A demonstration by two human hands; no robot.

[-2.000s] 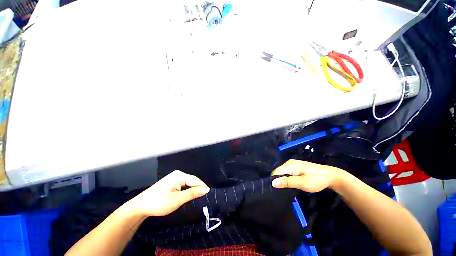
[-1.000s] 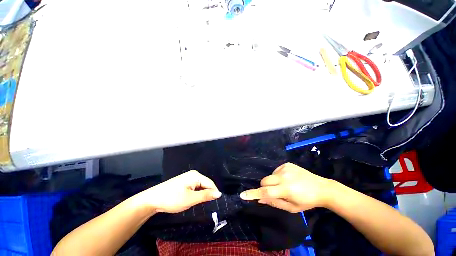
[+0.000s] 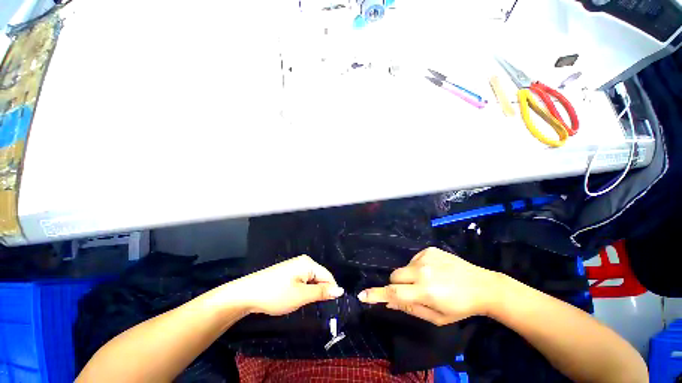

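A black pinstriped garment piece (image 3: 299, 333) lies across the lap over red checked clothing. My left hand (image 3: 303, 288) pinches its edge between thumb and forefinger. My right hand (image 3: 430, 288) is close on the right, its forefinger pointing at my left fingertips and its other fingers curled; a small gap shows between the hands. Whether my right fingers hold cloth or a tool is hidden. A white loop or tape (image 3: 334, 334) lies on the dark cloth just below my left fingertips.
The white table (image 3: 172, 135) spans the view ahead. On it lie scissors (image 3: 542, 112) with red and yellow handles, thin pink and blue items (image 3: 458, 91) and a tan strip (image 3: 502, 96). A white cord (image 3: 591, 179) hangs at the right end. A blue crate (image 3: 52, 329) stands at lower left.
The hands have come from wide apart on the striped edge to nearly touching. My right hand has moved left and its forefinger is now extended. The table has shifted slightly in view.
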